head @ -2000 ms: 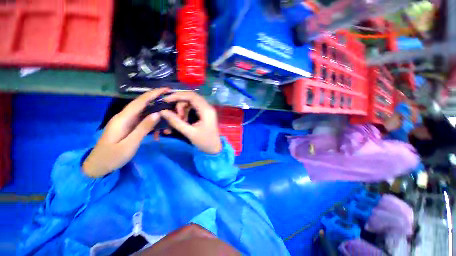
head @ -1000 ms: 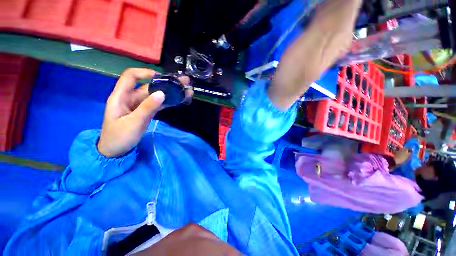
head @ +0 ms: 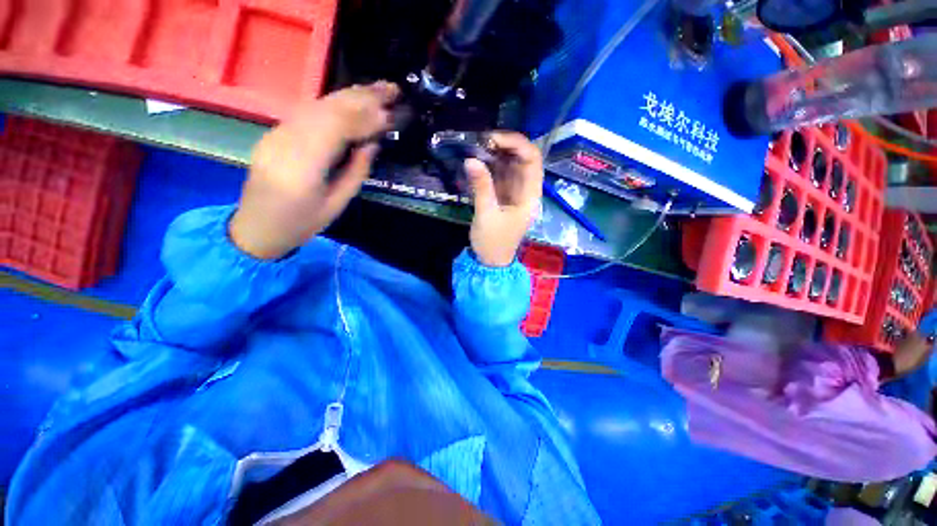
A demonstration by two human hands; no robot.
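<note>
A dark round watch case (head: pixel 459 147) with a shiny rim is at the black test fixture (head: pixel 416 189). My right hand (head: pixel 503 195) holds its right side between thumb and fingers. My left hand (head: pixel 303 170) is at the fixture's left side, blurred, with fingertips near dark parts. Whether it holds anything cannot be told. The seat under the case is mostly hidden. A dark metal rod (head: pixel 462 36) stands above the fixture.
A red compartment tray (head: pixel 272 51) is at upper left. The blue leak tester (head: pixel 658 113) is right of the fixture, with a blue stick (head: pixel 575 211) and pale hose (head: pixel 632 247) before it. A red tray of round cases (head: pixel 791 293) and a person's pink smock (head: pixel 791 401) are further right.
My right hand has come back from the upper right to the fixture. My left hand has moved up to the fixture. The case my left hand held is no longer seen there; a case is in my right hand.
</note>
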